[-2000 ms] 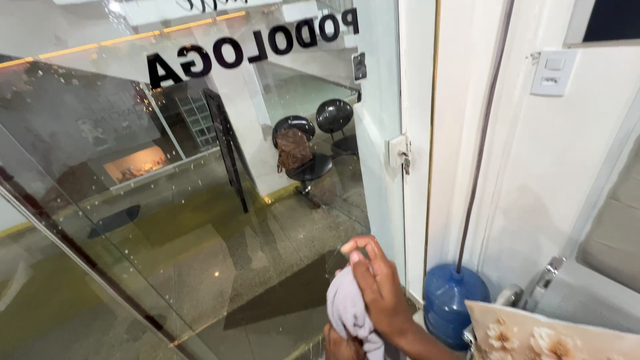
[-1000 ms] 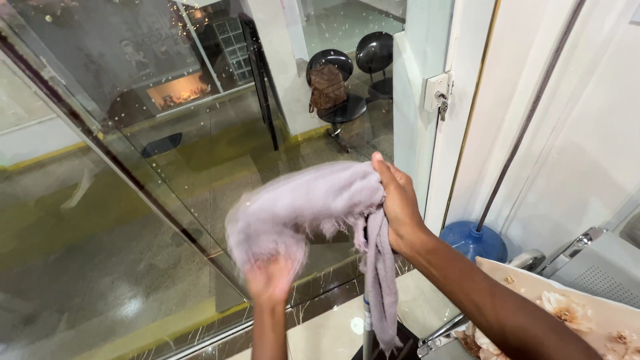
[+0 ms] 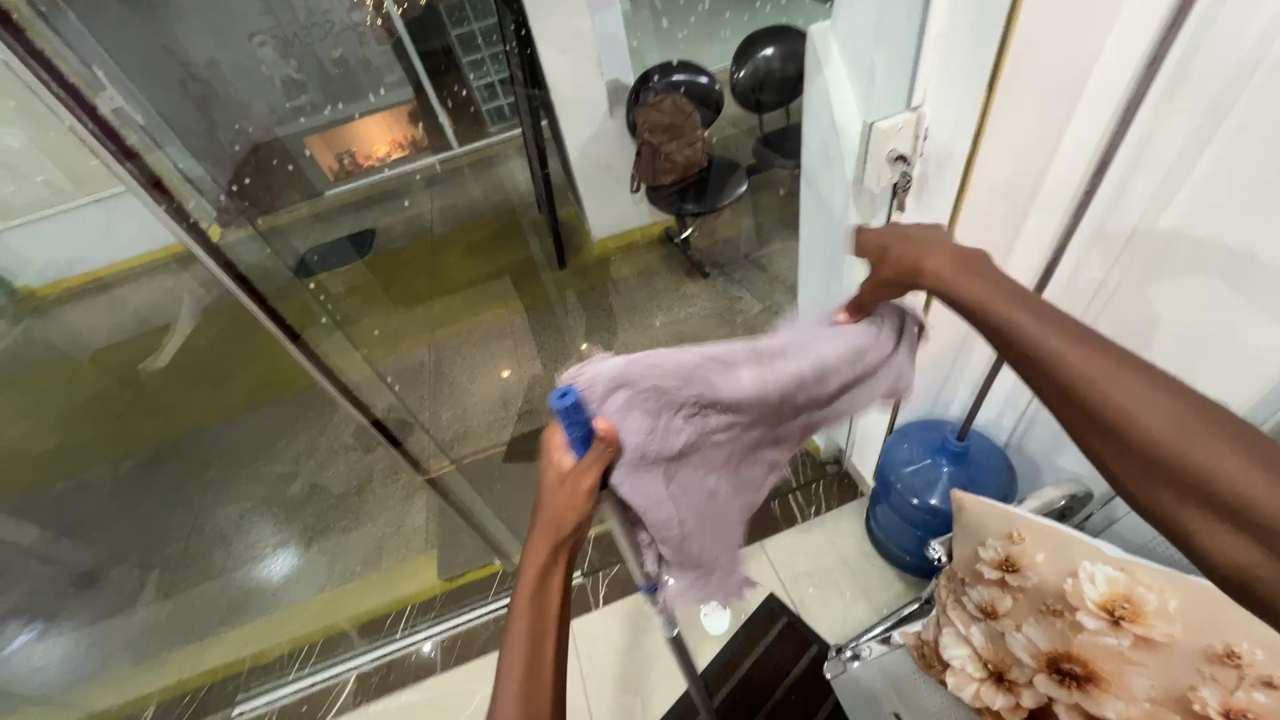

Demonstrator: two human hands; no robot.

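Observation:
A frayed lilac cloth (image 3: 730, 420) hangs spread between my hands in front of the glass. My left hand (image 3: 572, 480) is closed around the blue grip of a pole (image 3: 572, 420) and the cloth's left edge; the grey shaft (image 3: 680, 650) slants down to the floor. Up to the right, my right hand (image 3: 895, 265) pinches the cloth's other end between thumb and fingers. Just above that hand, keys (image 3: 902, 180) dangle from the door lock (image 3: 892, 150).
A blue water jug (image 3: 925, 490) with a rod in its neck stands by the white wall. Nearer are a floral cushion (image 3: 1070, 640) on a metal-framed seat and a dark mat (image 3: 770, 660). Beyond the glass, a brown backpack (image 3: 670, 140) rests on a black chair (image 3: 705, 190).
My left hand now grips the pole's blue handle, which was not visible in it one second ago. The cloth, bunched two seconds ago, is spread out, and my right hand holds its end farther right.

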